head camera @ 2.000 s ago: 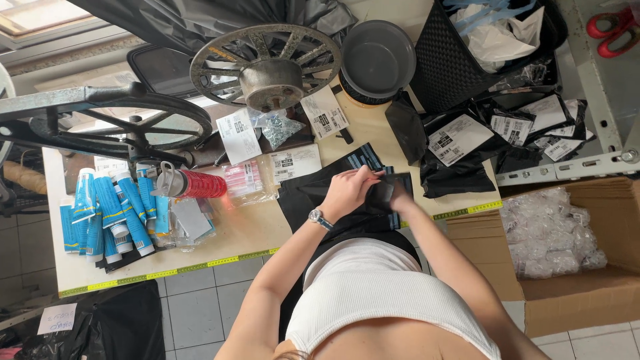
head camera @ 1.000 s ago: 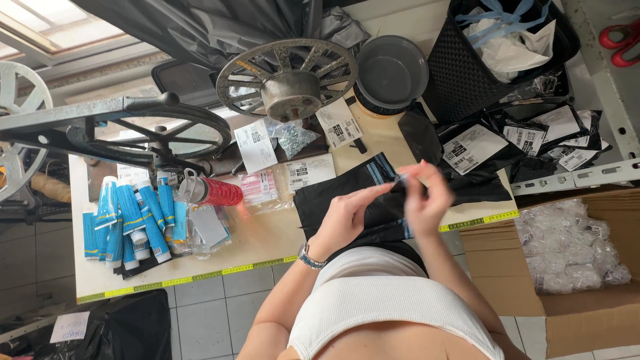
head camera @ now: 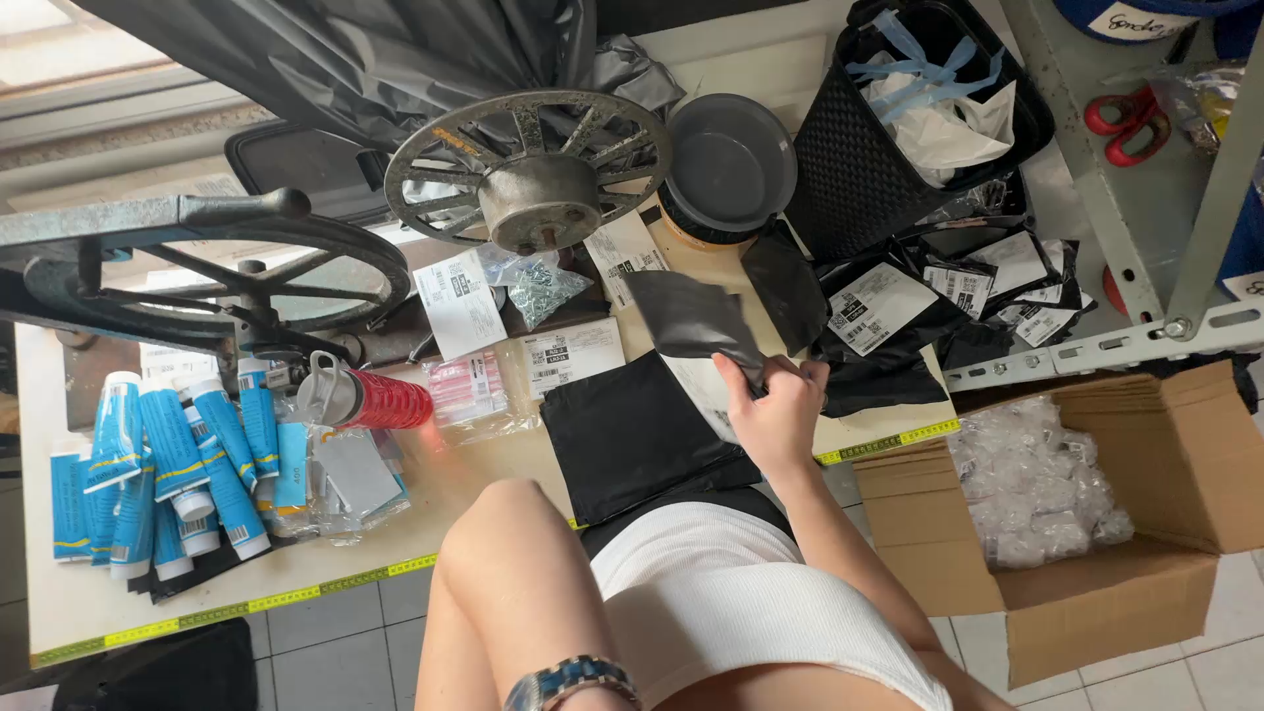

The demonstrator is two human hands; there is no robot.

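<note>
My right hand [head camera: 780, 410] is closed on the edge of a dark plastic mailer bag [head camera: 691, 321], raised and tilted over the right side of a stack of black mailer bags [head camera: 632, 444]. A white surface shows below the raised bag; whether it is a label cannot be told. The stack lies at the front edge of the table, against my body. My left arm is bent with the elbow towards the table, and its wrist with the watch is at the bottom edge; my left hand is out of view.
Blue tubes [head camera: 168, 464], a red bottle [head camera: 380, 395] and clear bags lie left. Behind are spoked metal wheels [head camera: 543, 193], a grey bowl [head camera: 731, 163] and a black basket [head camera: 849, 148]. Labelled packets [head camera: 879, 306] lie right, above an open cardboard box [head camera: 1106, 602]. Yellow measuring tape [head camera: 247, 607] edges the table.
My hands were together over the black bags; now they are apart. My left hand has drawn back out of view, and my right hand holds a bag raised over the stack.
</note>
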